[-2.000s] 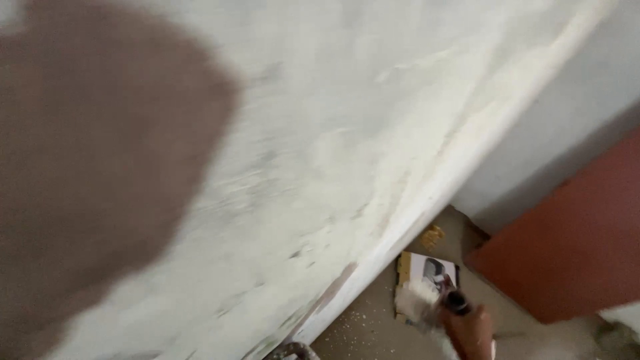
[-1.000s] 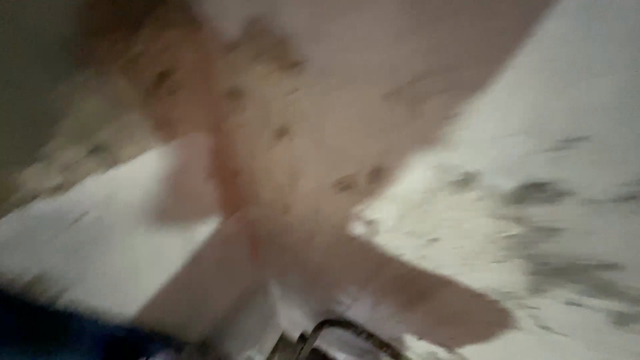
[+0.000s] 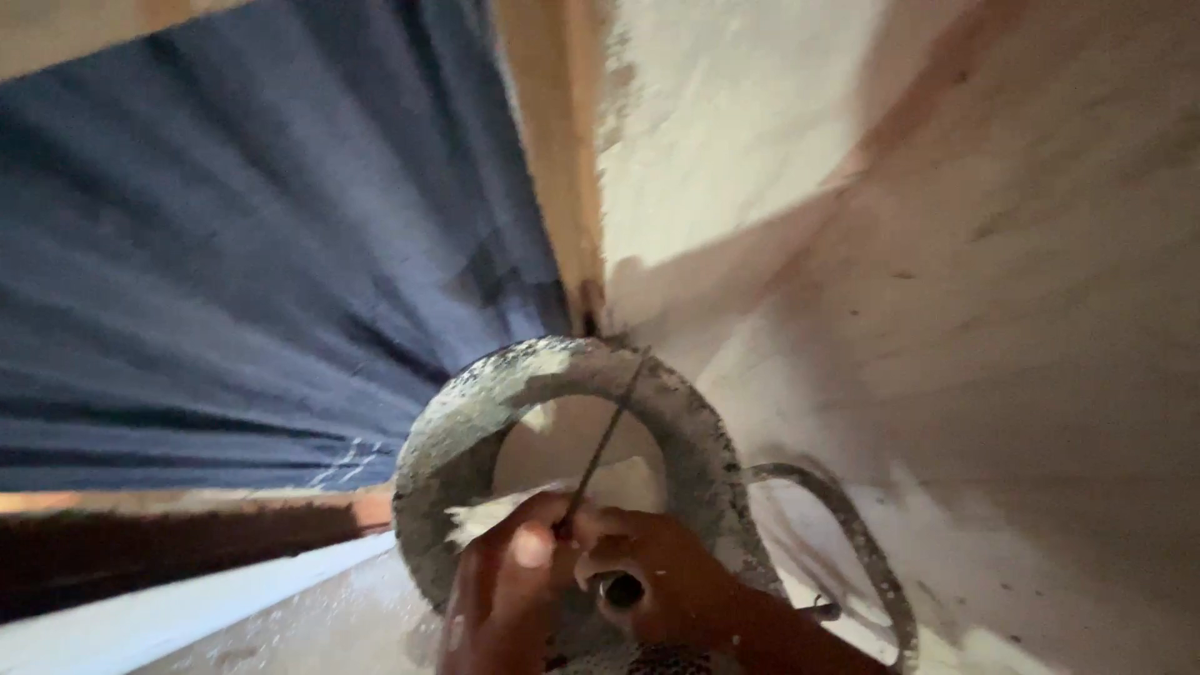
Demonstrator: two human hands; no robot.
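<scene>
A round bucket, its rim crusted with whitish material, stands below my hands, with pale material inside. My left hand and my right hand meet over its near side. Between their fingers is a thin dark rod that slants up across the bucket opening. My right hand is also closed around a round, hollow-ended handle. Pale bristles, seemingly of a brush, stick out beside my left fingers; which hand bears them I cannot tell.
A dark blue pleated curtain hangs at the left beside a wooden frame. A patchy wall with shadows across it fills the right. The bucket's curved handle sticks out to the right.
The view has swung from the wall and floor to the bucket and curtain. Both hands are now together over the bucket; two seconds ago one hand showed at lower right with a pale-bristled brush.
</scene>
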